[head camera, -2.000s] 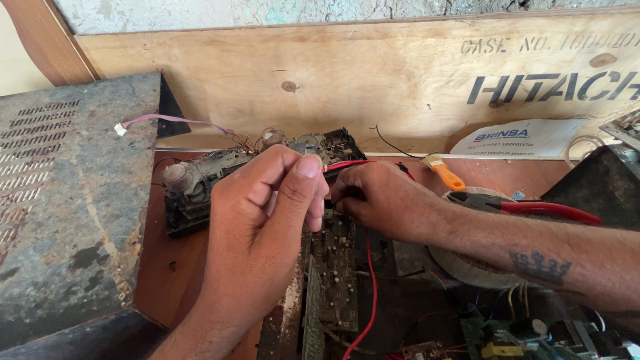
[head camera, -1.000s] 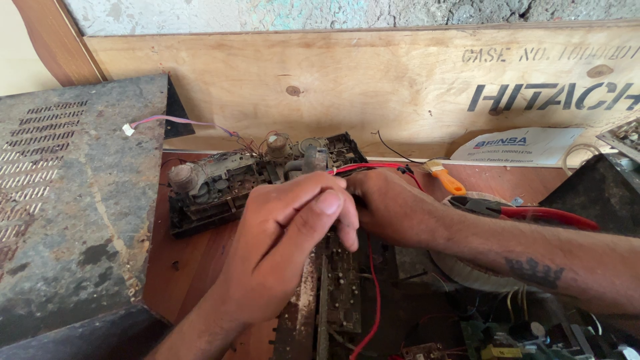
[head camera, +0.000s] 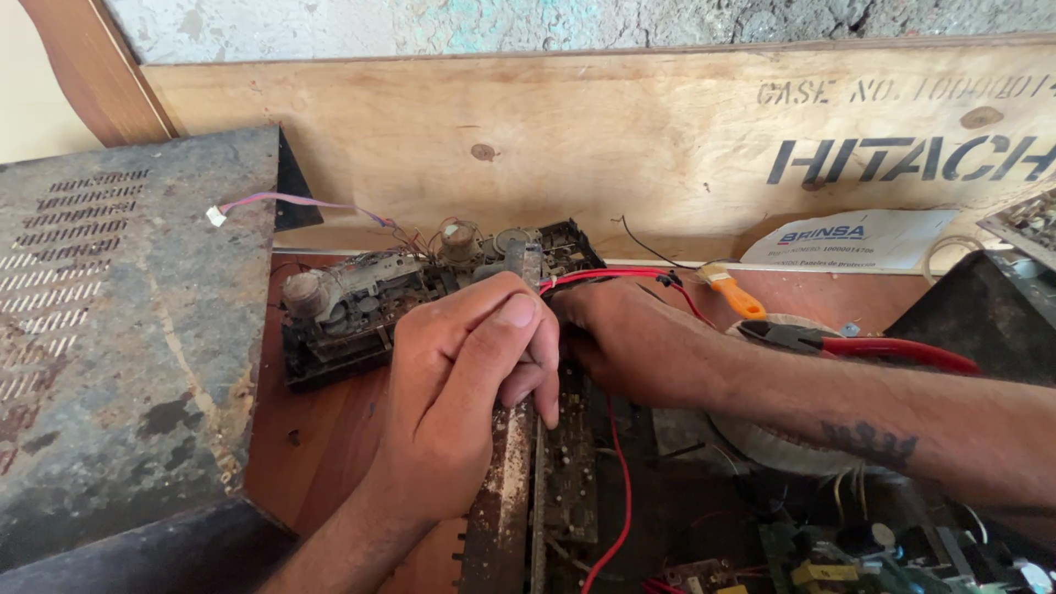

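Observation:
My left hand (head camera: 474, 363) is curled at the upper end of a rusty metal chassis strip (head camera: 503, 487); whether it holds anything between its fingers is hidden. Close on its right, my right hand (head camera: 610, 330) bends down beside a dirty circuit board (head camera: 573, 470), its fingertips out of sight. Red wires (head camera: 619, 272) pass above my right hand, and one red wire (head camera: 623, 487) hangs down past the board. Behind both hands lies a dusty cassette deck mechanism (head camera: 371, 289) with small motors and loose thin wires.
A rusty vented metal cover (head camera: 140, 330) stands at left. Red-handled pliers (head camera: 891, 345) and an orange-handled brush (head camera: 734, 293) lie right of centre, near a toroidal transformer (head camera: 775, 441). A green circuit board (head camera: 866, 544) is at lower right. A wooden panel (head camera: 577, 148) bounds the back.
Two seconds ago my left hand was higher, with its thumb and forefinger pinched upward; it has since come down beside my right hand. My right hand stays in nearly the same place.

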